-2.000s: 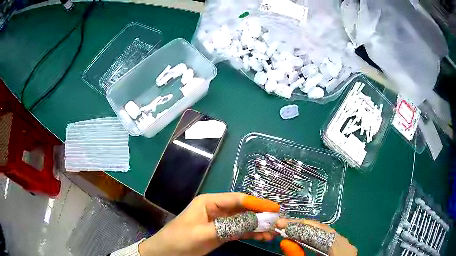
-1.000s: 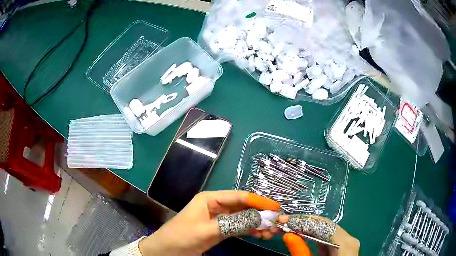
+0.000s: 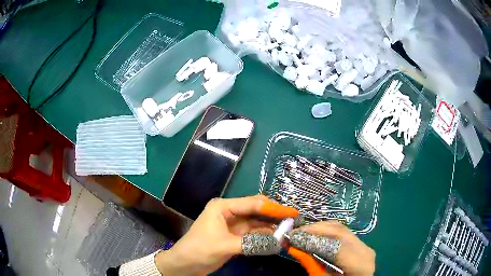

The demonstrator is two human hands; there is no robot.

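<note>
My left hand [image 3: 215, 229], with an orange finger cot and a speckled grey thumb wrap, pinches a small white plastic part [image 3: 283, 228] at the bottom centre. My right hand [image 3: 336, 248], with similar coverings, holds a thin metal rod [image 3: 332, 266] that runs along under its fingers toward the white part. The fingertips of both hands meet around the part, so the exact joint between rod and part is hidden. A clear box of metal rods [image 3: 375, 207] lies just beyond the hands.
A black phone [image 3: 207, 161] lies left of the rod box. A frosted tub [image 3: 183, 83] with white parts, a clear lid [image 3: 137, 51] and a ribbed sheet [image 3: 110, 145] are at left. A bag of white caps [image 3: 317, 54], a strip box [image 3: 390, 126] and a blister tray [image 3: 463, 242] are beyond and right.
The white part between my fingertips has turned from lying sideways to slanting upward. The right fingers have shifted a little left. The whole view has moved slightly.
</note>
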